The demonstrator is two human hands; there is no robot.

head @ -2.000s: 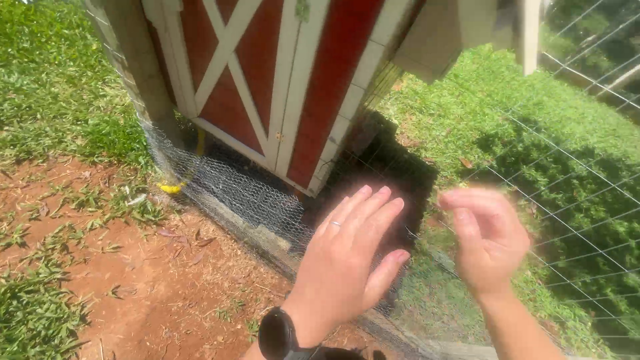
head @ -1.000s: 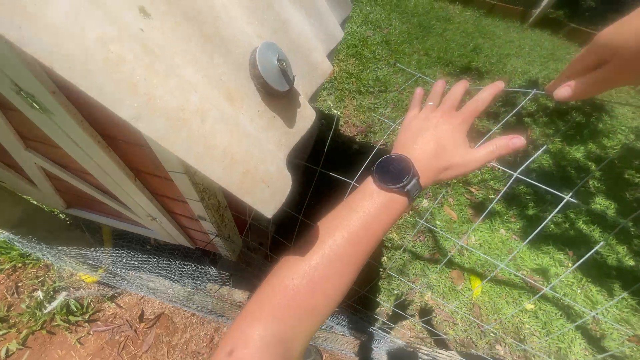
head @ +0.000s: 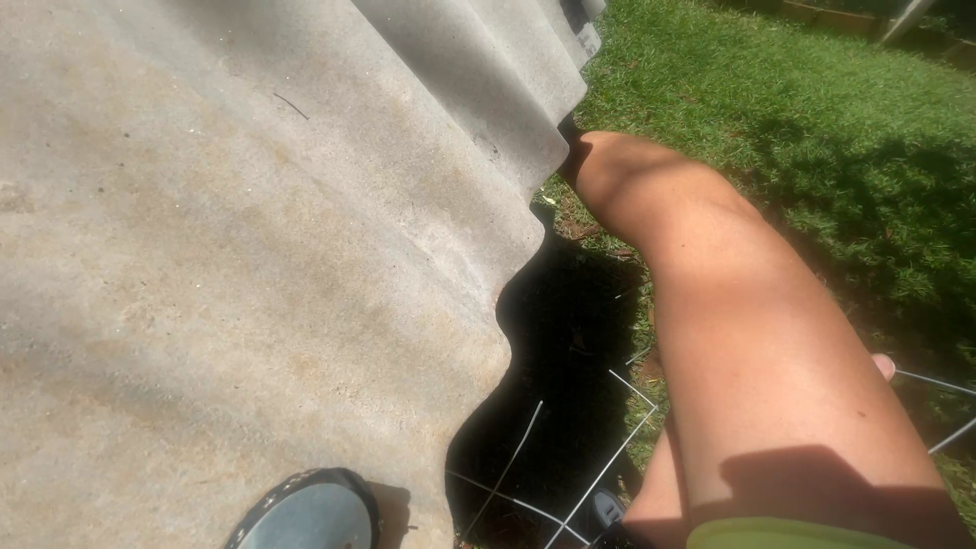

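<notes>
A bare, bent leg [head: 732,290] of the wearer, with a lime-green fabric hem [head: 808,534], fills the right half of the view. Past its far side, one fingertip [head: 884,366] touches a wire of the mesh fence [head: 942,381]. It appears to be my right hand; the rest is hidden behind the leg, so its grip cannot be read. My left hand is not seen. More skin [head: 662,488] shows below the thigh, beside a grey shoe-like shape [head: 608,507]. More fence wires [head: 602,469] cross the dark shadow left of the leg.
A grey corrugated roof sheet [head: 305,229] covers the left side, its wavy edge close to the knee. A round metal cap [head: 309,511] sits on it. Grass [head: 701,91] lies beyond, with leafy growth [head: 900,221] at the right and a border edge at the top.
The bare leg has come up into view over the wire fence. The left hand and its watch, spread on the wires a second ago, no longer show. The view has moved closer over the roof.
</notes>
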